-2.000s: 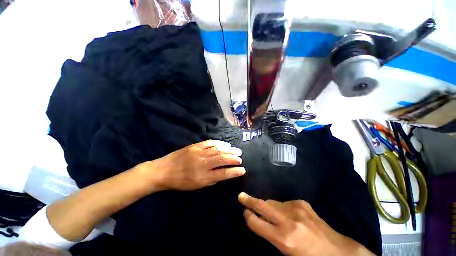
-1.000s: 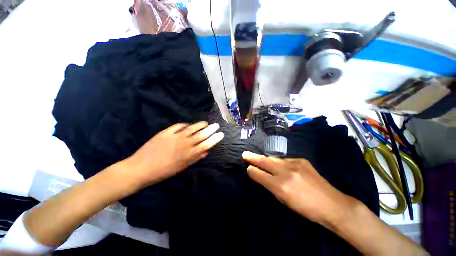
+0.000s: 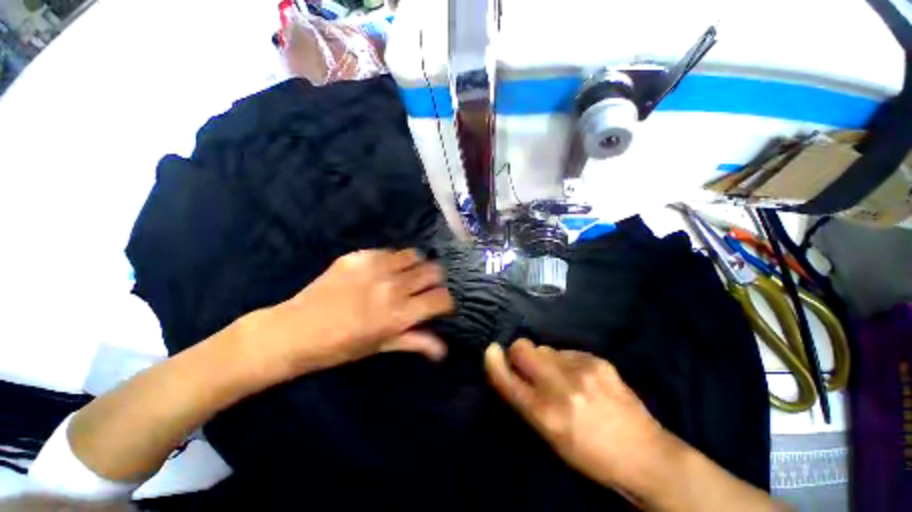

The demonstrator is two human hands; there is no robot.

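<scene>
A large black garment piece (image 3: 290, 190) lies bunched under and around the sewing machine's needle area. Its gathers (image 3: 475, 300) show as fine greyish ridges in front of the presser foot (image 3: 495, 262). My left hand (image 3: 375, 305) is on the cloth left of the gathers, fingers curled and slightly blurred. My right hand (image 3: 570, 400) is lower right of the gathers, its thumb and index finger pinching the cloth at their near end. The ribbed grey knob (image 3: 545, 275) stands right of the foot. Cloth hides the needle plate.
The white machine head (image 3: 640, 150) with a blue stripe spans the top right. Yellow-olive-handled shears (image 3: 790, 345) and small tools lie at the right, beside a purple box (image 3: 885, 400). A ruler (image 3: 810, 468) is at the front right. Black strips (image 3: 35, 425) hang at the left edge.
My right hand has moved down towards me and now pinches the cloth. My left hand's fingers have curled in, and more gathers show between the hands. The view has shifted slightly.
</scene>
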